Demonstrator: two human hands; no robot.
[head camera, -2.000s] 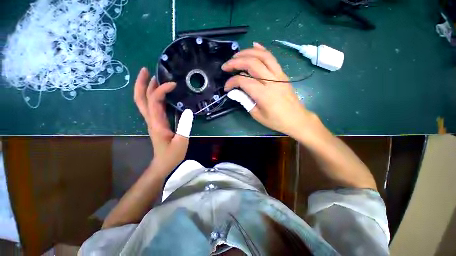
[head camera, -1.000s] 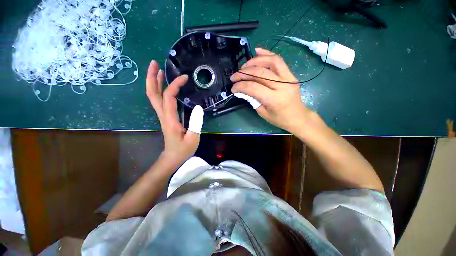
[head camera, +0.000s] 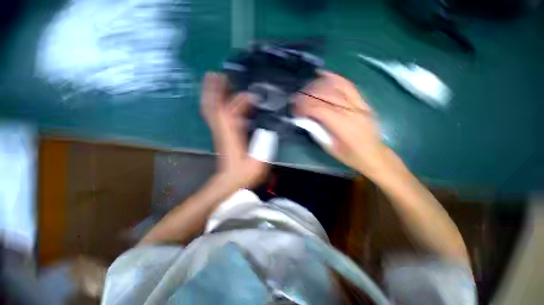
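The frame is strongly blurred. The black plastic housing (head camera: 271, 68) lies on the green bench top, its silvery centre ring showing faintly. My left hand (head camera: 229, 122) holds its left side, the thumb in a white finger cot at the near rim. My right hand (head camera: 343, 116) is at its right side, its thumb also in a white cot, with a thin black cable running over the fingers. Whether a sealing ring sits on the rim cannot be made out. The white glue bottle (head camera: 425, 83) lies to the right, nozzle pointing left.
A white heap of sealing rings (head camera: 113, 47) lies at the left on the green bench top (head camera: 197, 122). Dark parts (head camera: 438, 21) are at the back right. Brown cardboard (head camera: 98, 184) shows below the bench edge.
The whole view has shifted and tilted, so the bench things appear further right and the picture is blurred. Both hands have stayed at the housing.
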